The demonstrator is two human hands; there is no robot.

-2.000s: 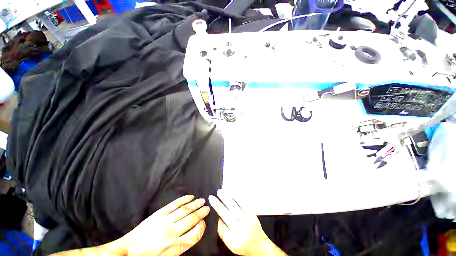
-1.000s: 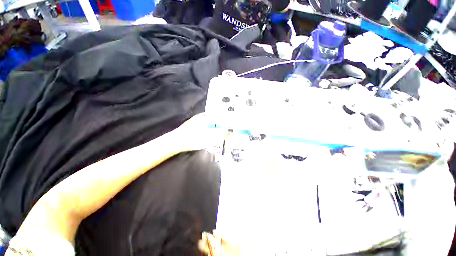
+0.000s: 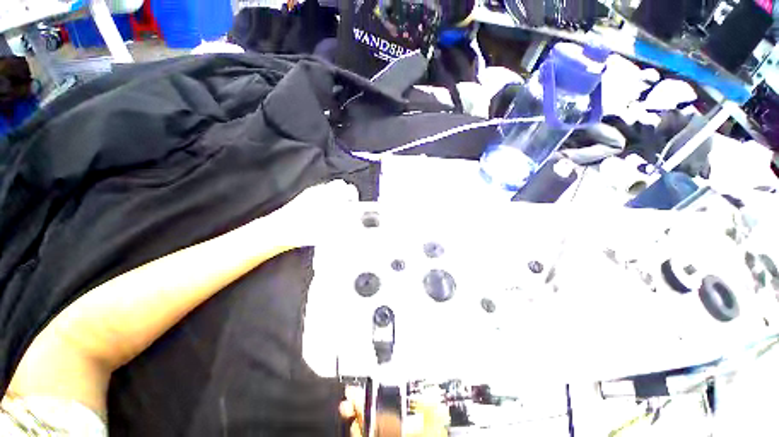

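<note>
The black garment (image 3: pixel 196 154) lies in a large creased heap left of and behind the white sewing machine head (image 3: pixel 512 256). My left arm crosses it from the lower left. My left hand (image 3: pixel 329 209) is at the back left corner of the machine head, on or beside the garment; it is overexposed and its fingers cannot be made out. My right hand (image 3: pixel 424 416) shows only in part at the bottom edge, below the machine head near its metal parts. The head and the picture's edge hide the rest, so its hold cannot be told.
A clear bottle with a blue-purple lid (image 3: pixel 574 85) stands behind the machine head. A pale thread (image 3: pixel 461 131) runs left from near it. A black printed bag or cloth (image 3: pixel 389 38), dark cones (image 3: pixel 739 34) and a slanted metal bar (image 3: pixel 702 136) are at the back. Blue bins (image 3: pixel 195 21) are far left.
The view has moved in over the machine head. My left hand has gone from the front edge to the head's back left corner. My right hand now shows only partly below the head.
</note>
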